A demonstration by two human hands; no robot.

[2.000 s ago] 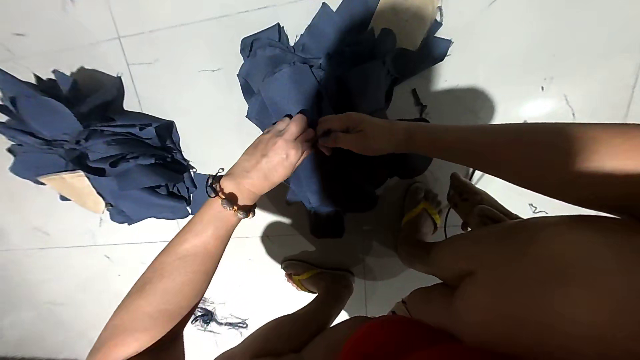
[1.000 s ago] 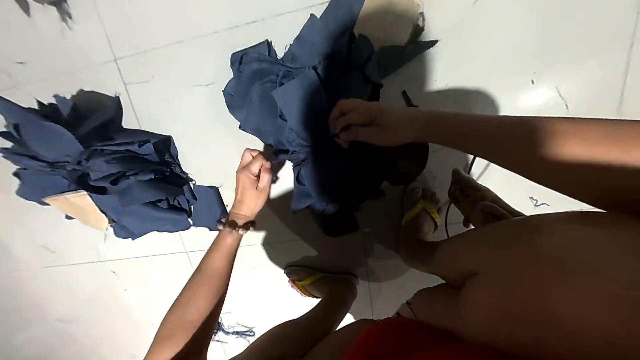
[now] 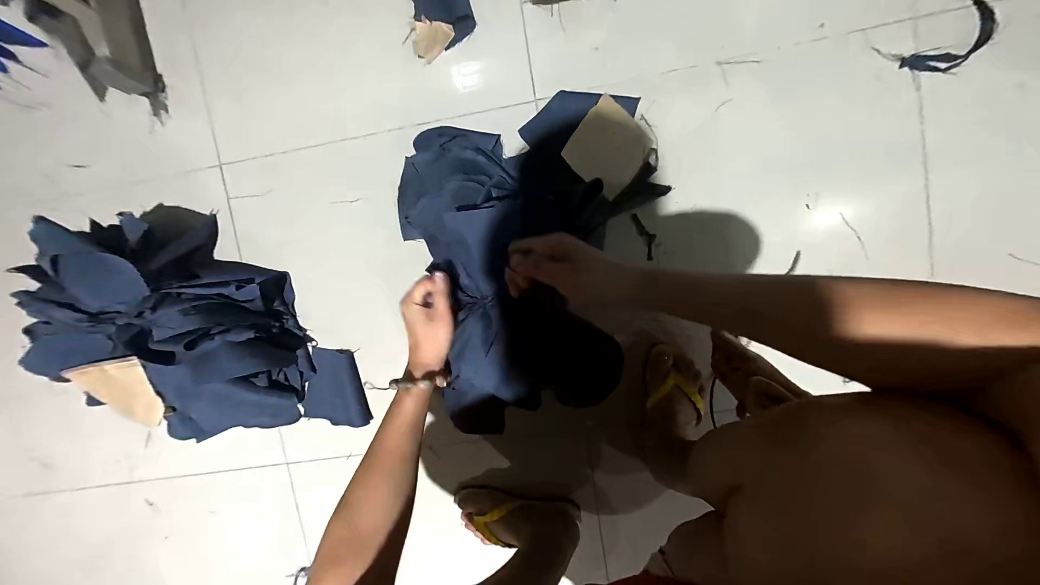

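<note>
A bundle of dark blue cloth pieces lies on the tiled floor, gathered at its middle with creases running into the gather. At its left edge, my left hand, with a beaded bracelet at the wrist, is closed on a dark bit of the cloth. My right hand rests over the bundle's shaded middle with curled fingers; what they pinch is hard to make out. A beige piece sits on the bundle's upper right. Left of it lies a second dark blue cloth bundle with a beige piece at its lower edge.
Grey-brown cloth lies at the upper left and a small blue-and-beige scrap at the top. A dark curled strip is at the upper right. Loose threads dot the floor. Feet in yellow-strapped sandals flank the near side.
My hands were together at the bundle's middle two seconds ago. They have since parted, the left to the bundle's left edge. The view has shifted, showing more floor at the top.
</note>
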